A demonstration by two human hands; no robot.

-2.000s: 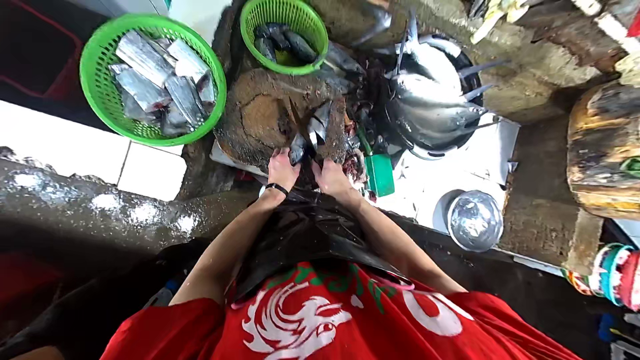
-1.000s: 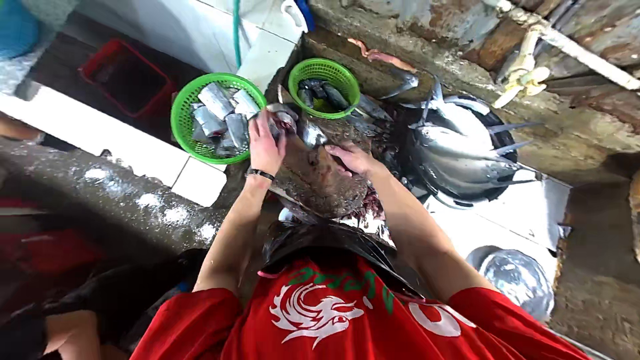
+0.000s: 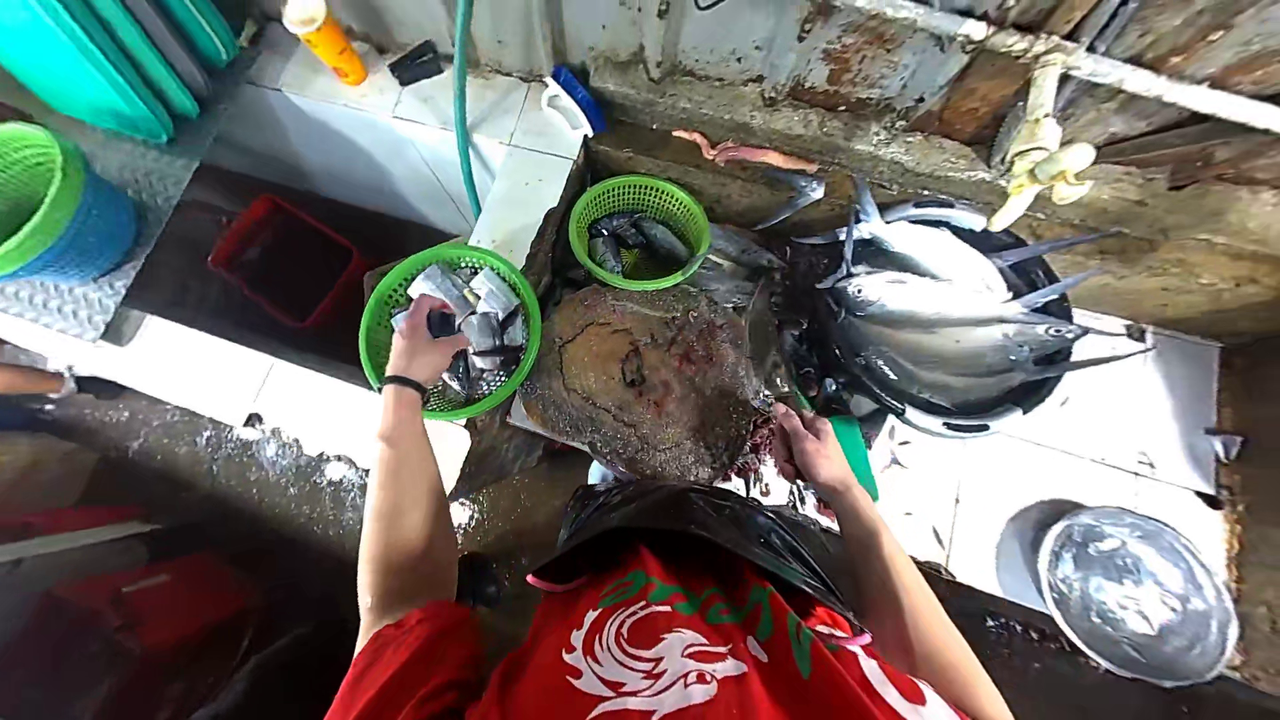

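Observation:
My left hand (image 3: 425, 340) is in the larger green plastic basket (image 3: 372, 330), its fingers around a dark piece of fish among several silvery fish chunks (image 3: 483, 330). My right hand (image 3: 808, 445) grips a knife (image 3: 765, 345) by its handle, the blade along the right edge of the round wooden chopping block (image 3: 640, 385). No fish lies on the middle of the block, which bears reddish stains. Behind it, a smaller green basket (image 3: 640, 188) holds dark fish pieces. Whole silvery fish (image 3: 930, 335) fill a black tub (image 3: 1040, 265) on the right.
A metal bowl (image 3: 1138, 595) stands on the white tiles at right. On the left are a red bin (image 3: 290, 260), a teal hose (image 3: 465, 110) and a blue basket (image 3: 90, 235). A brush (image 3: 575, 100) lies behind. Another person's hand (image 3: 98, 387) shows at far left.
My left hand has moved left from the block into the larger basket. My right hand has moved to the block's right side and now holds the knife. The view has shifted.

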